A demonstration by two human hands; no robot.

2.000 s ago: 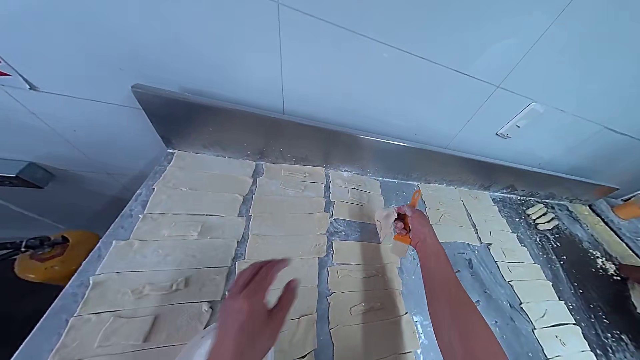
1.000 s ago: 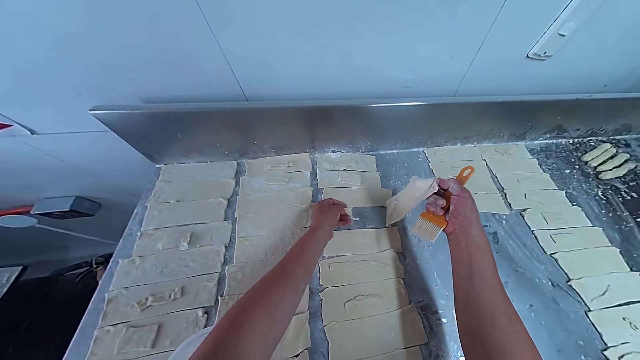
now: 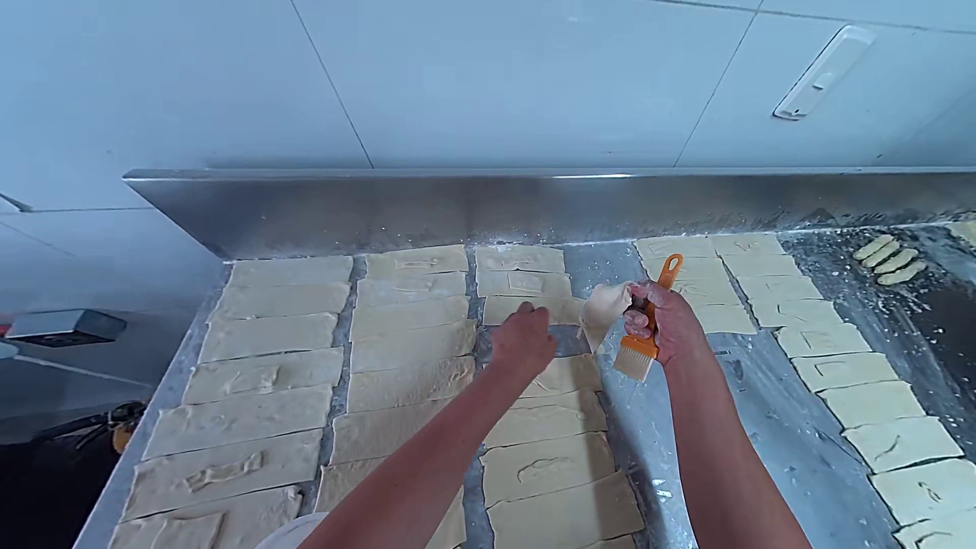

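Note:
Rows of flat rectangular dough pieces (image 3: 549, 457) lie on a floured metal worktop. My right hand (image 3: 662, 316) grips an orange-handled pastry brush (image 3: 640, 347), bristles down, and also pinches a limp piece of dough (image 3: 604, 306) that droops to its left. My left hand (image 3: 524, 339) is over the third column, its fingertips at the near edge of a dough piece (image 3: 499, 309); whether it pinches anything is hidden. Bare worktop shows just right of that hand. Several pieces, such as one in the left column (image 3: 229, 469), carry small dough strips on top.
A metal backsplash (image 3: 457, 210) runs along the tiled wall behind the worktop. Several small dough strips (image 3: 888, 259) lie together at the far right, near scattered flour and crumbs. A white wall fitting (image 3: 823, 72) is at upper right. A dark boxy object (image 3: 67, 328) stands out at left.
My left hand has moved from the near left columns to the third column. My right hand keeps the brush and the drooping dough. The view has shifted.

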